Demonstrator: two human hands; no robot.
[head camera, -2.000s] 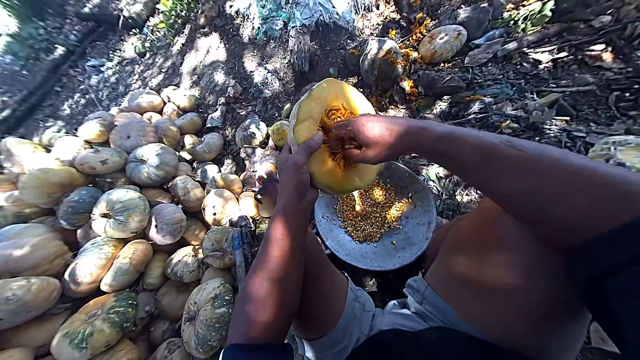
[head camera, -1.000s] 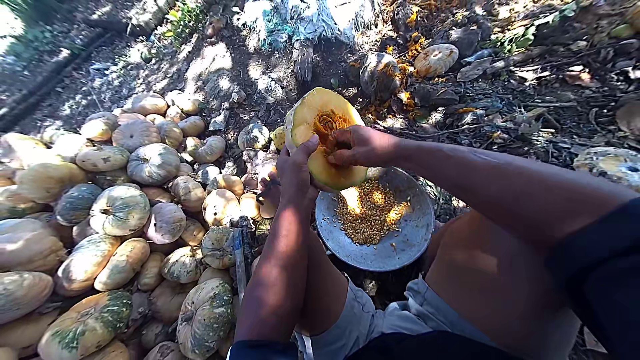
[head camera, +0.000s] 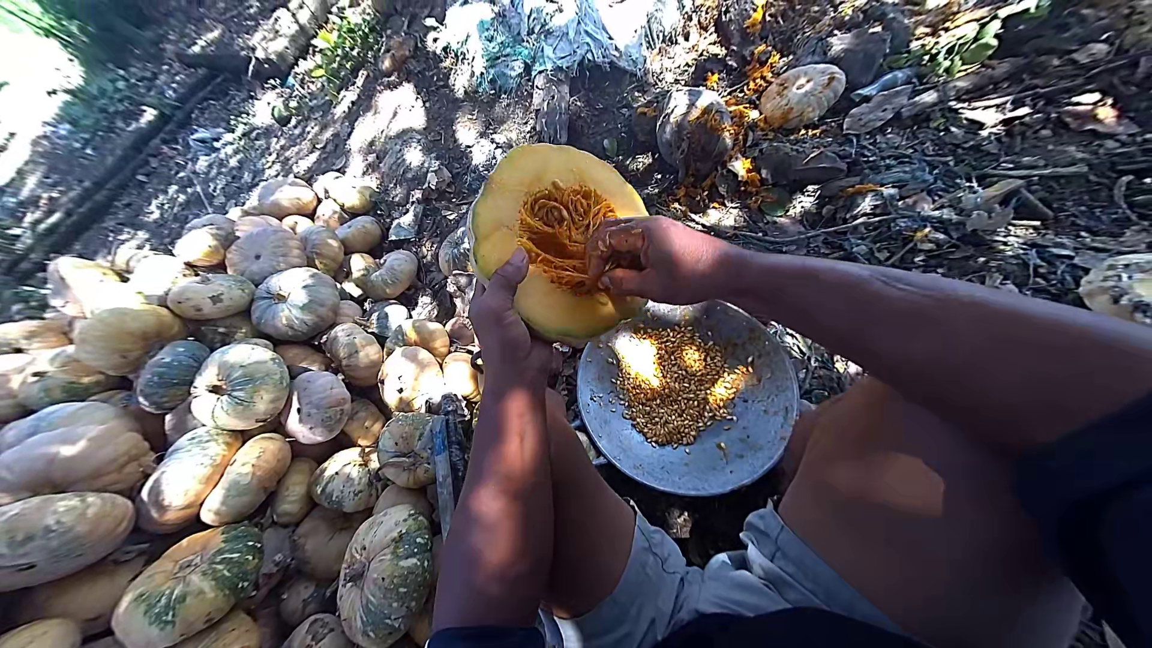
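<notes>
A halved pumpkin with yellow flesh is tilted up, its cut face toward me, and my left hand grips it from the lower left with the thumb on the rim. Stringy orange pulp fills its middle. The curled fingers of my right hand are at the pulp's right side; whether they pinch any strands or seeds is hidden. Below the pumpkin, between my legs, a round metal pan holds many pale pumpkin seeds.
A large heap of whole pumpkins lies to the left. Beside my left forearm is a blue-marked long object. Ahead are a dark round object, a pale pumpkin, scattered orange pulp, leaves and twigs on the soil.
My right hand stays near the pulp, with its fingers lower along the right side than one second ago. The cut face has turned more toward me.
</notes>
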